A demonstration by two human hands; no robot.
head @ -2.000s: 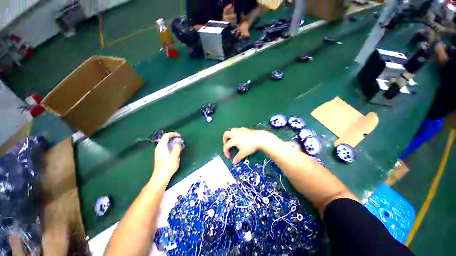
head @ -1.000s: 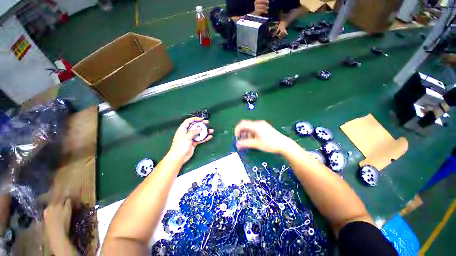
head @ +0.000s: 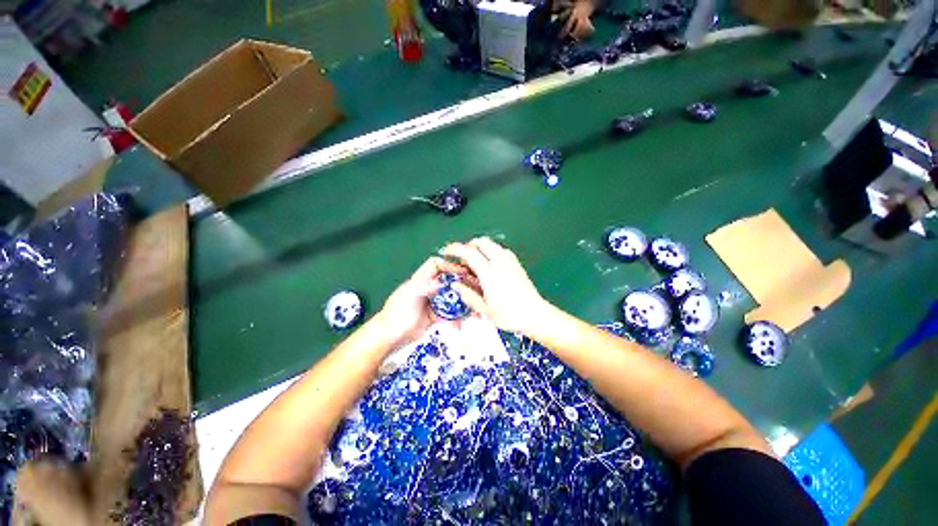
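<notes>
My left hand (head: 413, 298) and my right hand (head: 492, 279) meet just above the heap. Between them they hold a round housing with a blue circuit board (head: 449, 298) showing on its face. The fingers partly cover it. A large tangled heap of blue circuit boards (head: 494, 431) with thin pale wires lies below my hands on a white sheet (head: 231, 426). A loose cluster of round housings (head: 646, 309) lies to the right, and one housing (head: 344, 308) lies to the left.
Partly assembled units (head: 449, 199) are spaced along the green belt (head: 339, 241). A notched cardboard piece (head: 777, 267) lies right of the housings. An open carton (head: 231, 118) stands upper left. Dark plastic bags (head: 46, 308) and a brown-black parts pile (head: 156, 462) are at left. A black and silver fixture (head: 885, 185) stands right.
My right hand has moved left and down to meet my left hand at the housing, where blue now shows. The units on the belt have shifted to the right.
</notes>
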